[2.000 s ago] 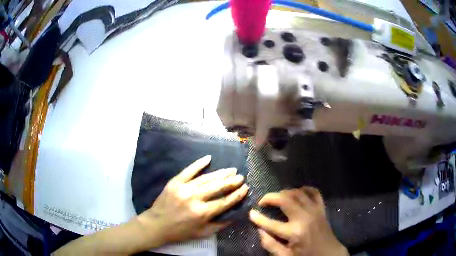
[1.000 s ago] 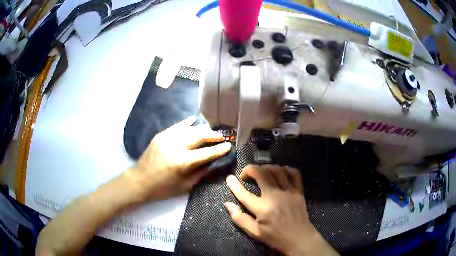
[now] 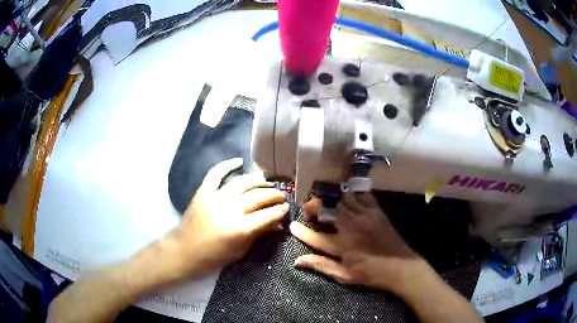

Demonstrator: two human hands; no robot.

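Note:
The smooth black pocket piece (image 3: 212,151) lies left of the machine head, its rounded corner at left, with a small patterned strip showing at its top. The grey-black herringbone panel (image 3: 253,284) runs under the machine arm toward me. My left hand (image 3: 234,211) lies flat on the black piece, fingertips close to the needle area. My right hand (image 3: 354,243) lies spread on the panel just right of the presser foot, fingertips partly under the head. The needle is hidden; a red glow shows beside it.
The cream sewing machine head (image 3: 405,151) spans the right, with a pink tube (image 3: 307,31) and a lamp box on blue cable (image 3: 496,76). Cut pieces (image 3: 120,19) lie at upper left. Thread snips (image 3: 503,262) lie under the arm at right. Orange-brown tape (image 3: 47,164) edges the table.
The black piece has moved up and away, and its top end now lies beyond the head's left side. Both hands have moved closer to the needle, the right hand farther under the head.

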